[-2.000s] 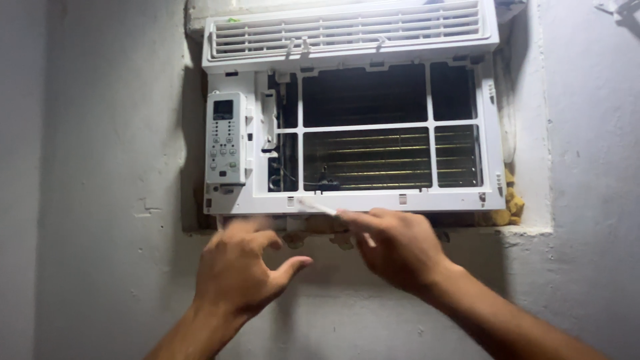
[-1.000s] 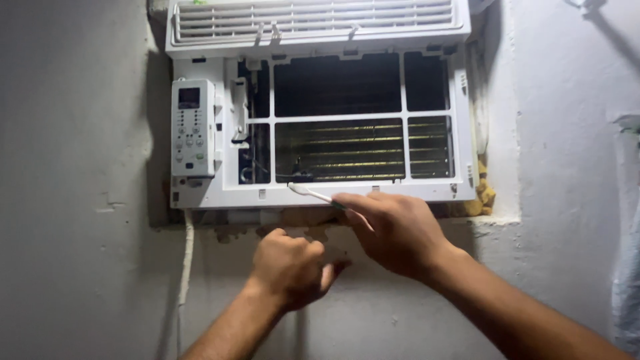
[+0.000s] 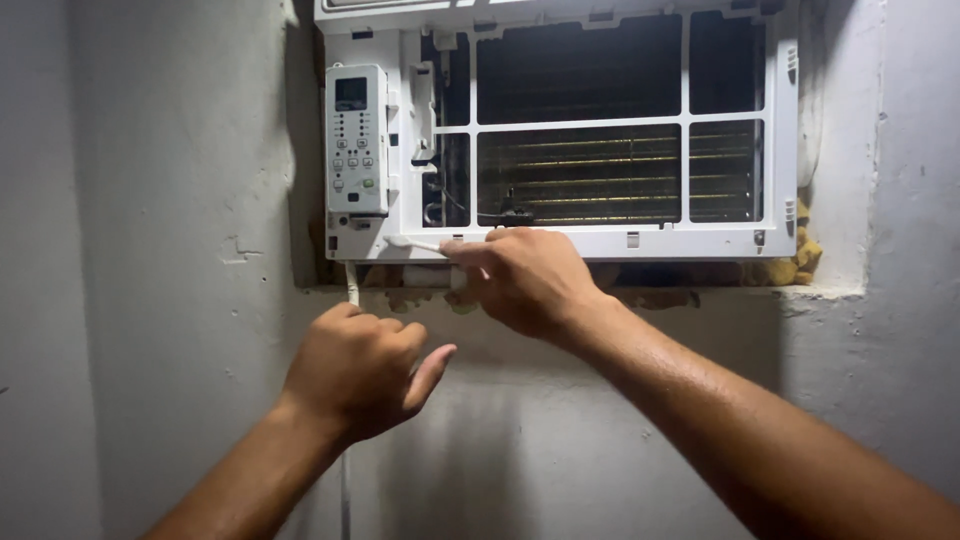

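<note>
A white window air conditioner [image 3: 570,244] sits in a wall recess, its front uncovered so that the frame grid and the coil fins [image 3: 585,180] show. My right hand [image 3: 532,277] is shut on a slim white brush-like tool [image 3: 412,244], whose pale tip lies against the lower left of the frame, below the control panel [image 3: 356,142]. My left hand [image 3: 356,367] is below the unit's left corner, fingers curled and thumb out, in front of the white power cord [image 3: 352,281]. Whether its hidden fingers hold the cord cannot be told.
Yellow foam [image 3: 806,255] fills the gap at the unit's lower right. The rough recess ledge [image 3: 825,292] runs beneath the unit, with chipped plaster along its edge. A dark plug-like part [image 3: 517,217] lies behind the grid. Grey walls stand on both sides.
The tool in my right hand has moved left along the lower frame, toward the corner below the control panel. My left hand has moved from right of the cord to in front of it.
</note>
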